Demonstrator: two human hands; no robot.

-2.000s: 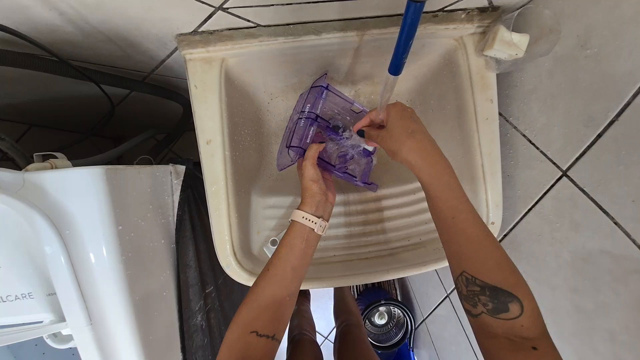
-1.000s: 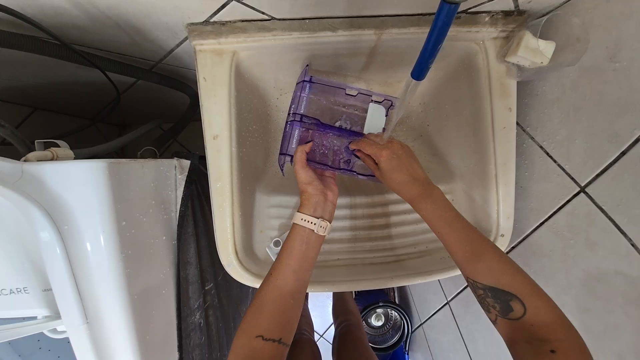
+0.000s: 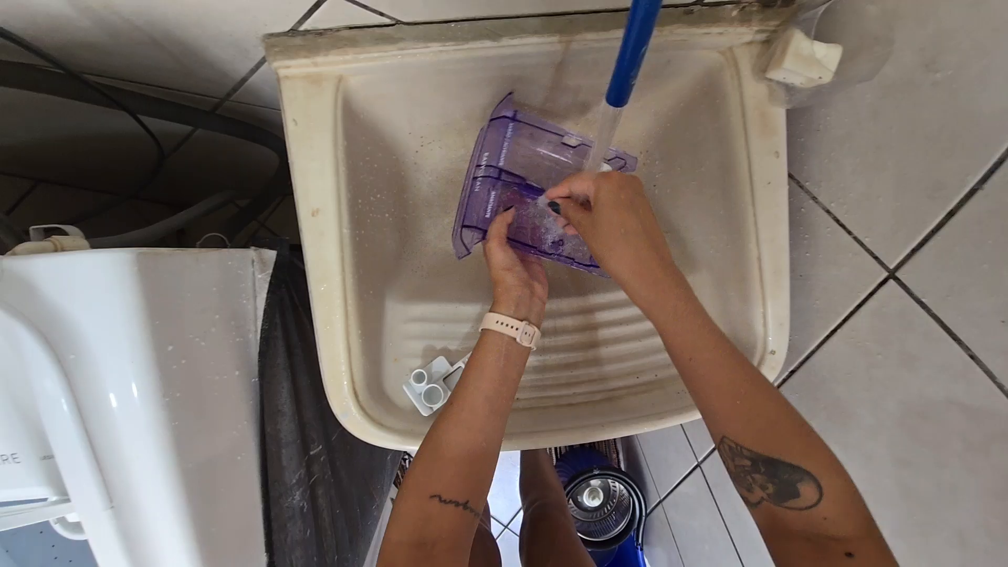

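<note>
A translucent purple plastic dispenser drawer (image 3: 504, 165), wet and bearing writing, is held tilted over a cream laundry sink (image 3: 441, 276). My left hand (image 3: 516, 264) grips its near side, thumb on top and fingers partly hidden beneath. Water from a clear tube on a blue hose (image 3: 632, 55) runs down onto the drawer. My right hand (image 3: 602, 216) is over the drawer's right part, fingertips pinched together in the splashing water; whether they hold something small cannot be told. A small white plastic part with round sockets (image 3: 431, 386) lies at the sink's lower left.
A white washing machine (image 3: 181, 378) stands at the left, with grey hoses (image 3: 236, 134) behind it. A piece of white soap (image 3: 803, 59) sits at the sink's back right corner. Below the sink, a blue mop bucket with a round basket (image 3: 594, 504) stands on the floor.
The purple drawer has tilted from its position a second ago, and my right hand has shifted over its middle. My left hand has kept its hold throughout.
</note>
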